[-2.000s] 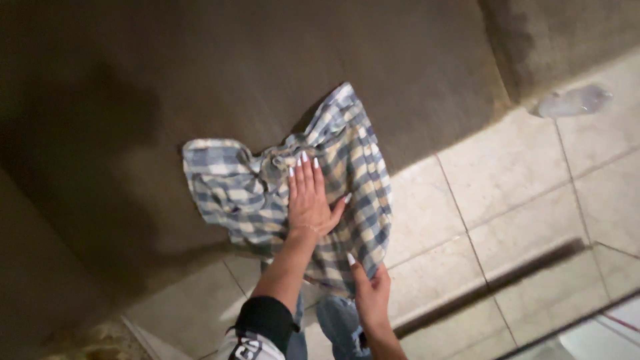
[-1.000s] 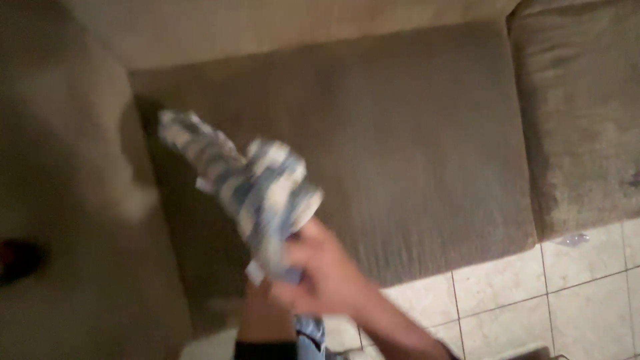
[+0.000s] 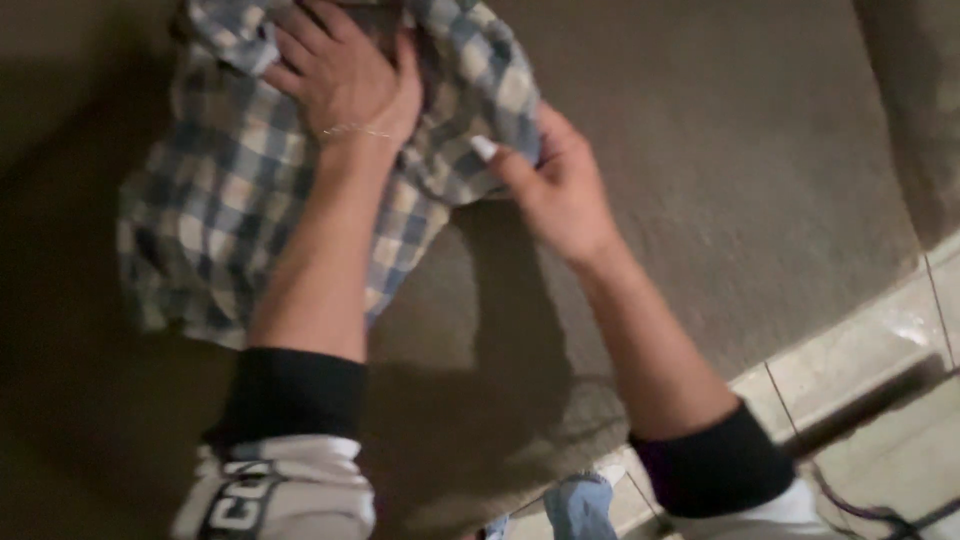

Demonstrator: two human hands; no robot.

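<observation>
A blue and cream checked cloth garment (image 3: pixel 217 187), rumpled and partly folded, lies on a brown upholstered seat (image 3: pixel 675 150) at the upper left. My left hand (image 3: pixel 345 82), with a thin bracelet at the wrist, lies on the garment, fingers spread near its top fold. Its fingertips are partly among the folds. At the garment's right edge, my right hand (image 3: pixel 559 180) pinches the fabric, thumb on top and the other fingers mostly hidden behind it.
Pale floor tiles (image 3: pixel 862 360) run along the seat's front edge at the lower right. A dark cable (image 3: pixel 862 510) lies near the bottom right corner. A blue jeans leg (image 3: pixel 581 506) shows at the bottom. Another seat section (image 3: pixel 915 97) adjoins at the right.
One second ago the garment was bunched up at my hands; now it is spread out on the seat, with my left hand on top. The view has shifted.
</observation>
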